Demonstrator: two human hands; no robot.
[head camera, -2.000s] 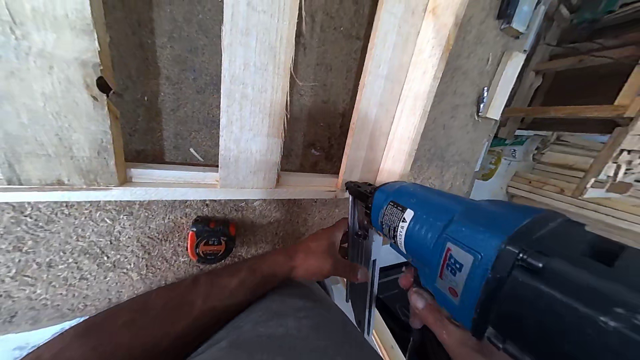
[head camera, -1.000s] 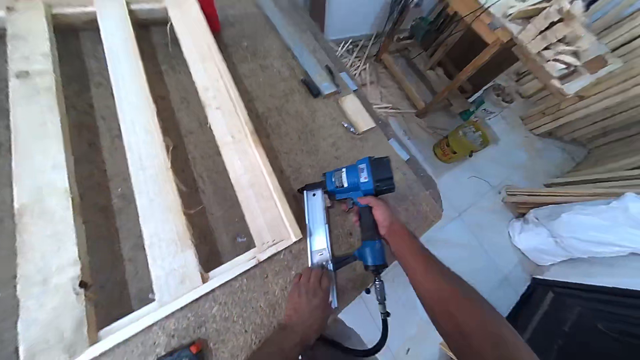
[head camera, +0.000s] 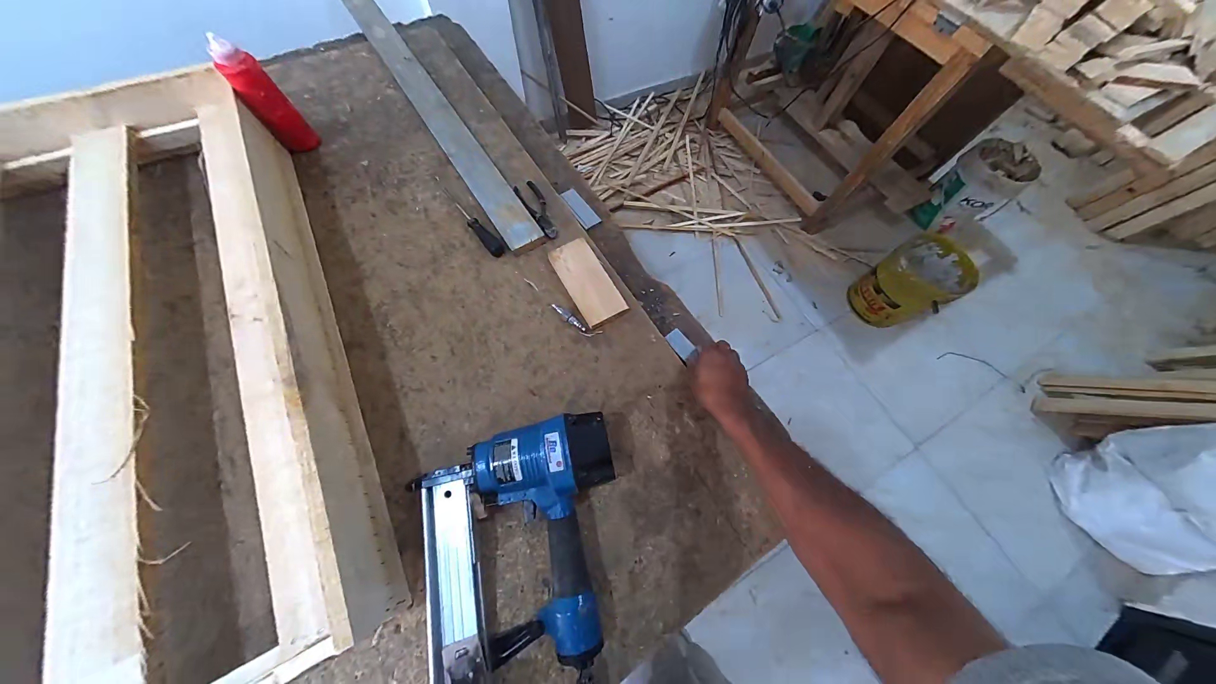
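My right hand (head camera: 719, 380) reaches to the worktable's edge, fingers curled at the end of a small grey metallic strip (head camera: 681, 345); whether they grip it is hidden. My left hand is out of view. A blue pneumatic stapler (head camera: 546, 465) lies on the brown worktable (head camera: 655, 541), its long silver magazine (head camera: 453, 560) toward the bottom edge. To its left stands a slatted wooden frame (head camera: 256, 361). Beyond my right hand are a wood block (head camera: 589, 282), a small metal fitting (head camera: 570, 318), a second metallic strip (head camera: 579, 209), pliers (head camera: 537, 209) and a black-handled screwdriver (head camera: 485, 236).
A red squeeze bottle (head camera: 266, 95) leans at the frame's far corner. A long metal-faced bar (head camera: 446, 128) lies on the table. Thin wood offcuts (head camera: 684, 171), a yellow bucket (head camera: 912, 280), a white bucket (head camera: 993, 180) and a white sack (head camera: 1140, 494) are on the floor.
One second ago my right hand held the stapler's handle and my left hand was at its magazine. The stapler now lies released, and my right hand is at the table's edge.
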